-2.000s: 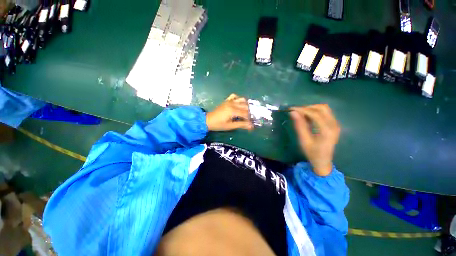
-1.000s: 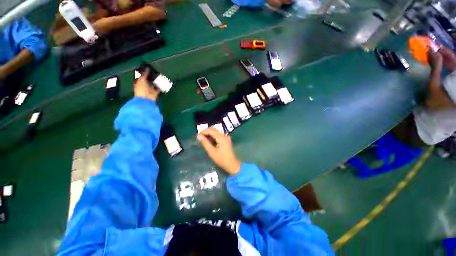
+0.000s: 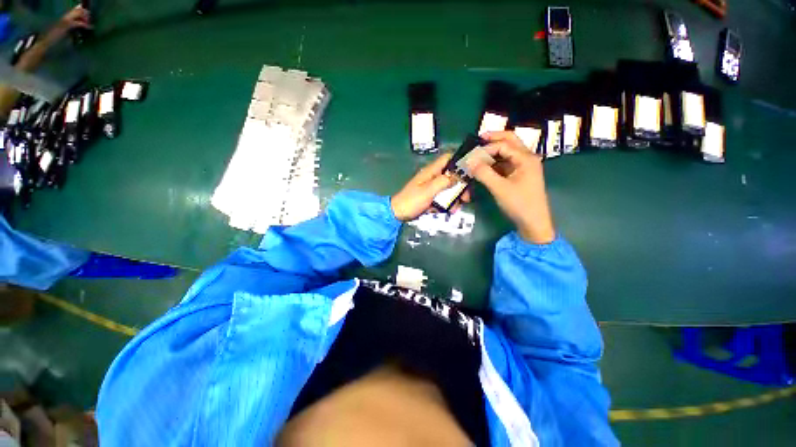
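Note:
My left hand (image 3: 425, 189) holds a black phone (image 3: 447, 197) with a white patch at its lower end, tilted above the green bench. My right hand (image 3: 521, 182) has a pale film piece (image 3: 476, 161) at its fingertips, over the phone's upper part. Whether the film touches the phone is unclear. A shiny, whitish film sheet (image 3: 447, 223) lies below the hands. A single phone (image 3: 422, 118) lies just beyond them. A stack of silver-white sheets (image 3: 277, 153) lies fanned at the left.
Overlapping phones (image 3: 647, 115) with white patches lie in a row at right. Several phones, one keypad up (image 3: 559, 37), lie along the far side. A phone heap (image 3: 54, 131) lies far left, with another person's hand (image 3: 72, 22) beyond. The bench edge (image 3: 188, 265) curves in front of me.
My left hand has come back from the far strip with a phone. My right hand has moved from the phone row to that phone and now holds a film piece. The view has turned.

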